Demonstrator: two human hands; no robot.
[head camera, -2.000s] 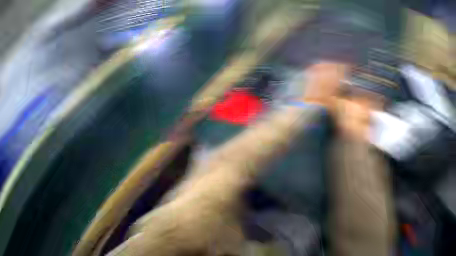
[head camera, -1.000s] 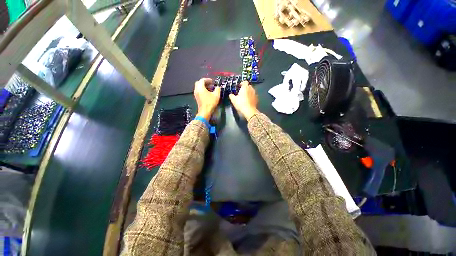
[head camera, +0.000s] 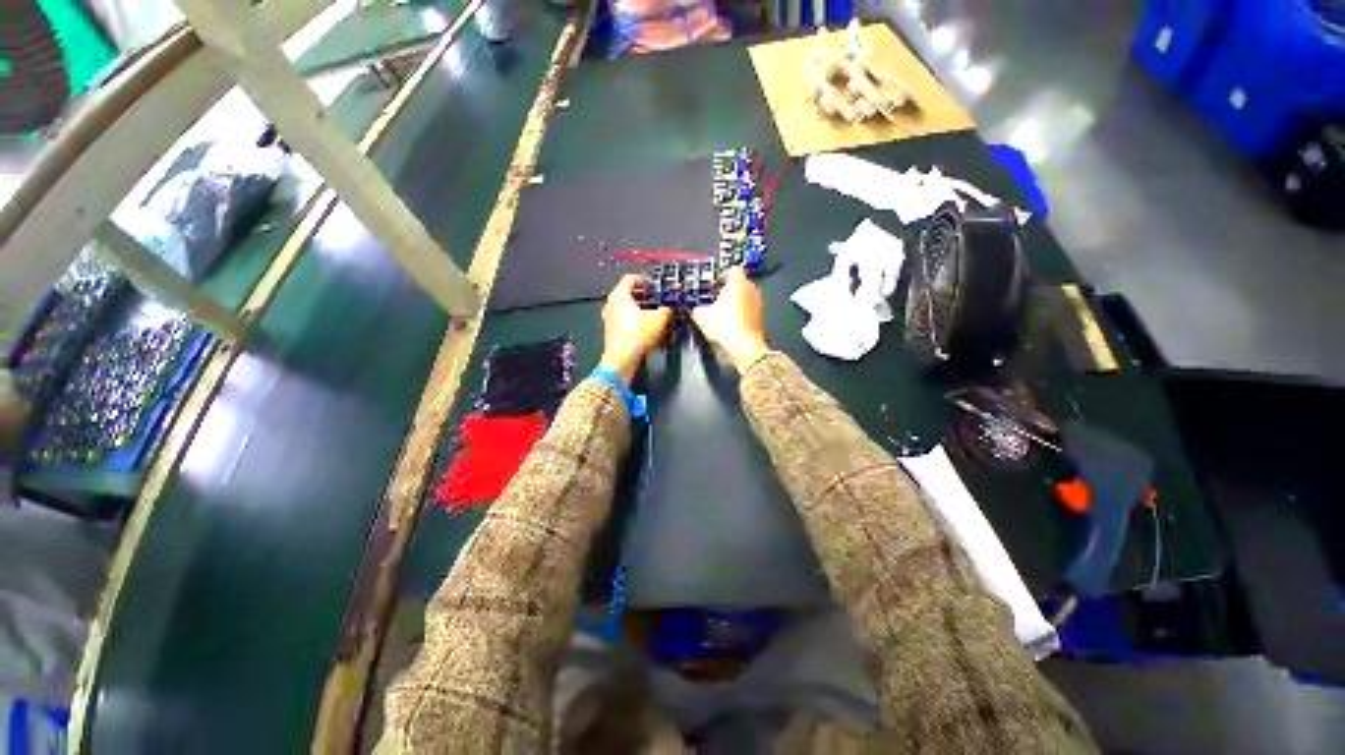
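A circuit board group (head camera: 682, 283) lies crosswise between my two hands at the near edge of the black mat (head camera: 590, 236). My left hand (head camera: 631, 322) holds its left end, with a blue strap at the wrist. My right hand (head camera: 732, 316) holds its right end. More board groups (head camera: 735, 207) with blue and white parts stand in a column at the mat's right edge, just beyond my right hand. Thin red wires (head camera: 649, 257) lie on the mat behind the held group.
Black lead wires (head camera: 527, 376) and red lead wires (head camera: 493, 460) lie at left by the conveyor edge (head camera: 428, 398). At right are white cloth (head camera: 853, 295), a black fan (head camera: 962, 280), a white strip (head camera: 981, 553) and a soldering gun (head camera: 1106, 509). A person's torso (head camera: 667, 24) shows at the far end.
The view has steadied from heavy blur and tilted slightly up since the last frame. Both hands remain on the board group, which now shows more fully between them.
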